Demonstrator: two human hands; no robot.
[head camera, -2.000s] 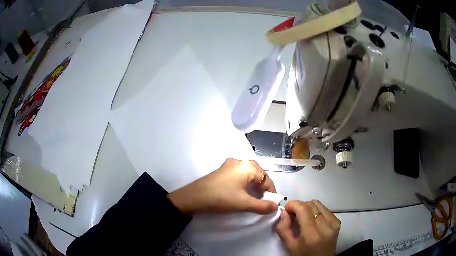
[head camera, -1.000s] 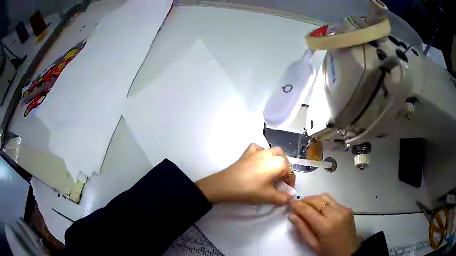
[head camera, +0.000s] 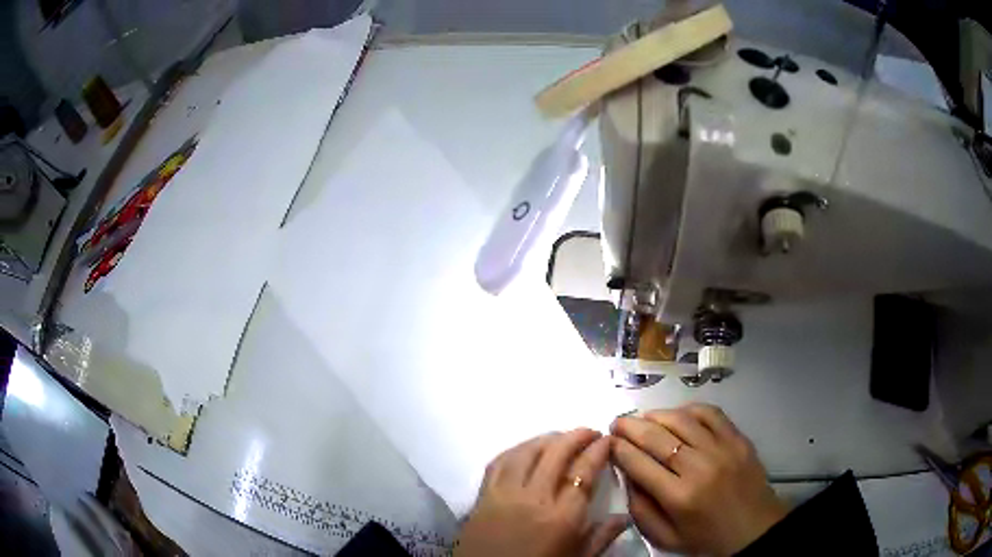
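Observation:
A white fabric piece (head camera: 435, 326) lies flat on the table under the lamp glow, its near end between my hands. My left hand (head camera: 544, 492), with a ring, pinches the fabric edge at the bottom centre. My right hand (head camera: 696, 473), also with a ring, pinches the same edge beside it, the fingertips of both hands meeting. The fold itself is hidden by the fingers and glare. The presser foot area (head camera: 636, 346) of the cream-white sewing machine (head camera: 751, 196) is just beyond the fingertips, and the fabric edge runs close to it.
A lilac-white lamp (head camera: 528, 223) hangs left of the machine head, with a cream tape ring (head camera: 636, 63) on top. A black pad (head camera: 903, 350) and orange scissors (head camera: 970, 506) are at right. A ragged white sheet (head camera: 218, 218) covers part of a printed picture (head camera: 136, 212) at left.
My left hand has turned and drawn down towards the front, now side by side with my right hand. Both still pinch the fabric edge. The camera view has shifted.

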